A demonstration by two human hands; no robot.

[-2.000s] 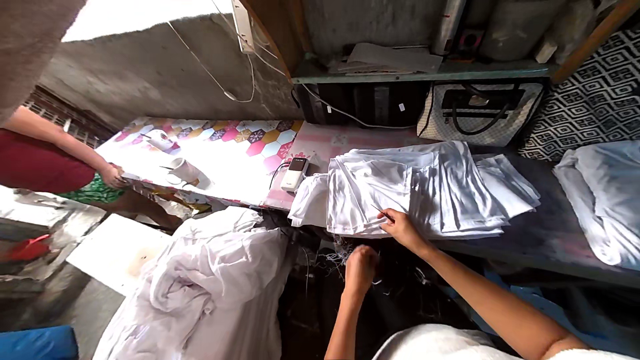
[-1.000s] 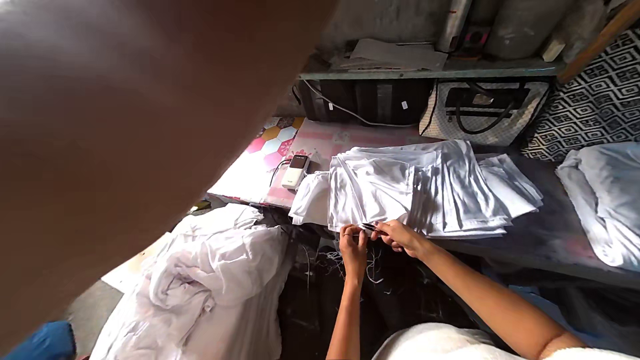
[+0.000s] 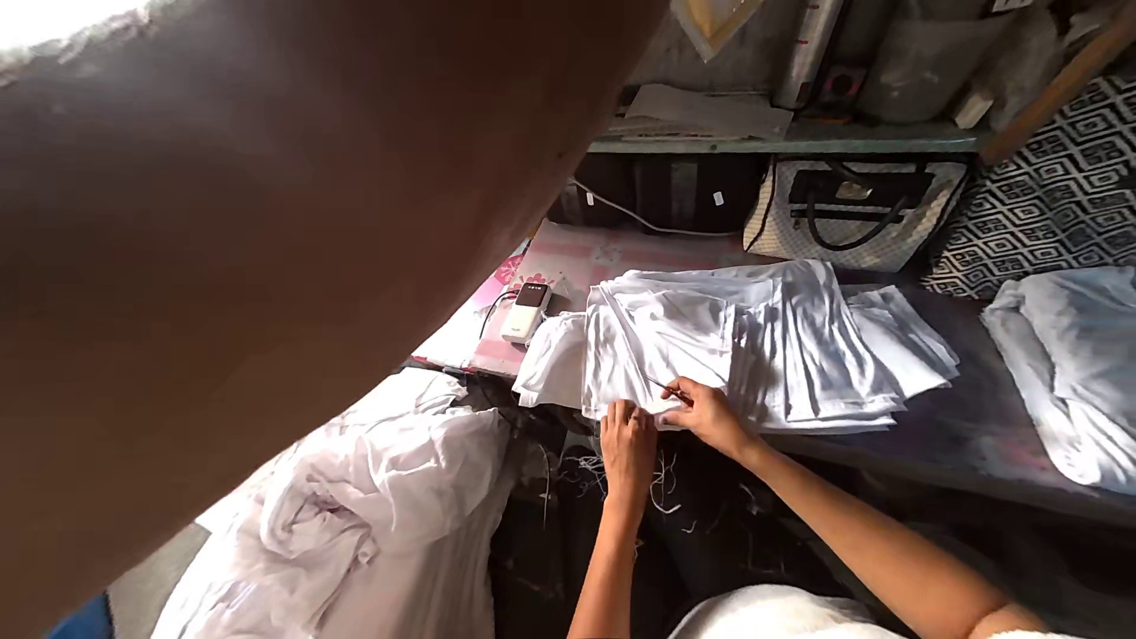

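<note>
Layered white fabric pieces [image 3: 683,337] lie spread on the table. At their near edge my left hand [image 3: 628,439] has its fingers closed on the edge of the white fabric. Just right of it my right hand [image 3: 707,417] holds a small, thin metal tool [image 3: 667,389], pointing up and left over the cloth; its exact kind is too small to tell. Loose white threads [image 3: 586,470] hang below the table edge around my left hand. A white device with a dark display [image 3: 527,312] and a cable lies left of the fabric.
A large heap of white cloth [image 3: 382,479] stands at the lower left. Folded pale cloth [image 3: 1074,355] lies at the right. A checked handbag [image 3: 856,213] sits below a shelf [image 3: 799,138]. A large blurred brown shape [image 3: 266,248] covers the upper left.
The brown shape has come in over the left side, covering where a person's arm showed two seconds ago. My hands, apart in that frame, are now close together at the fabric edge.
</note>
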